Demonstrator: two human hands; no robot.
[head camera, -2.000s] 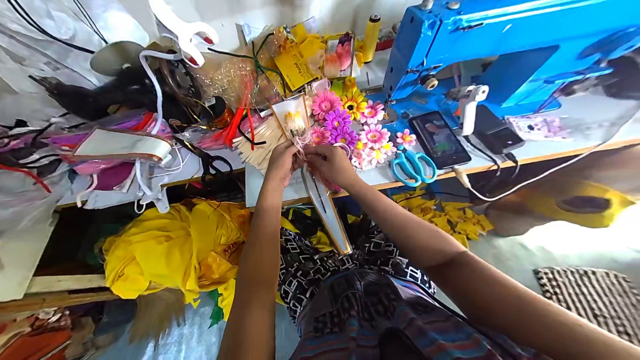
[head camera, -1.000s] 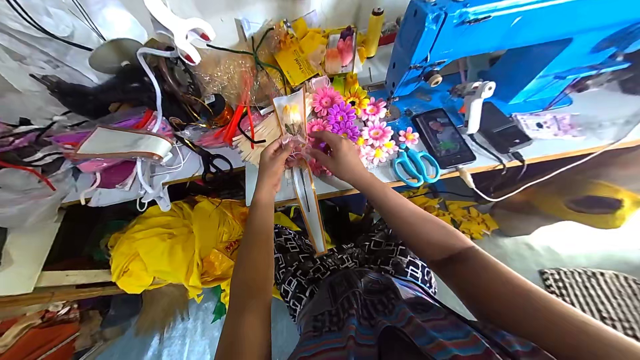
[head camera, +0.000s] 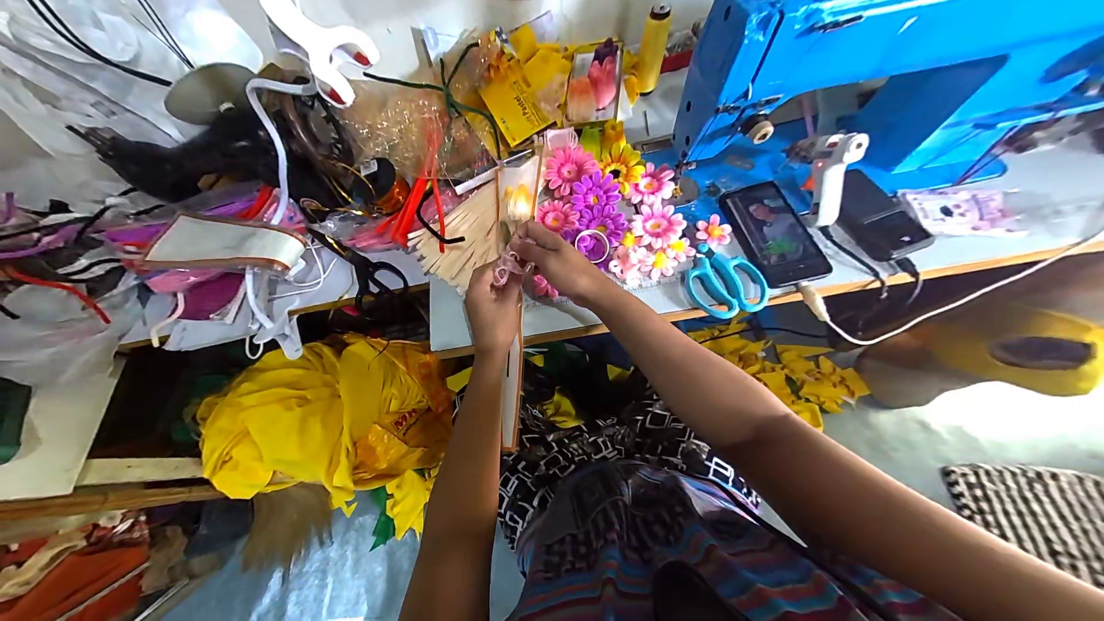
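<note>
A clear wrapping sleeve with orange edges (head camera: 512, 388) runs from the table down over its front edge, with a white and yellow artificial flower (head camera: 518, 202) inside near its top. My left hand (head camera: 495, 302) is closed around the sleeve and a pink ribbon (head camera: 511, 266). Just above and to the right, my right hand (head camera: 552, 259) pinches at the sleeve and ribbon below the flower; its fingertips partly cover what they hold. Pink, purple and yellow artificial flowers (head camera: 597, 203) lie right beside it. A white ring (head camera: 592, 247) shows beside my right hand.
Blue-handled scissors (head camera: 726, 280), a phone (head camera: 774, 233), a white glue gun (head camera: 835, 177) and a blue sewing machine (head camera: 733, 78) stand right. Thin pale sticks (head camera: 453, 250), black scissors (head camera: 371, 269) and red pipe cleaners (head camera: 420, 207) lie left. Yellow cloth (head camera: 319, 414) hangs below the table edge (head camera: 552, 335).
The sleeve's lower end has swung left and stands more upright than two seconds ago. Both hands stay at the ribbon, my left now lower than my right.
</note>
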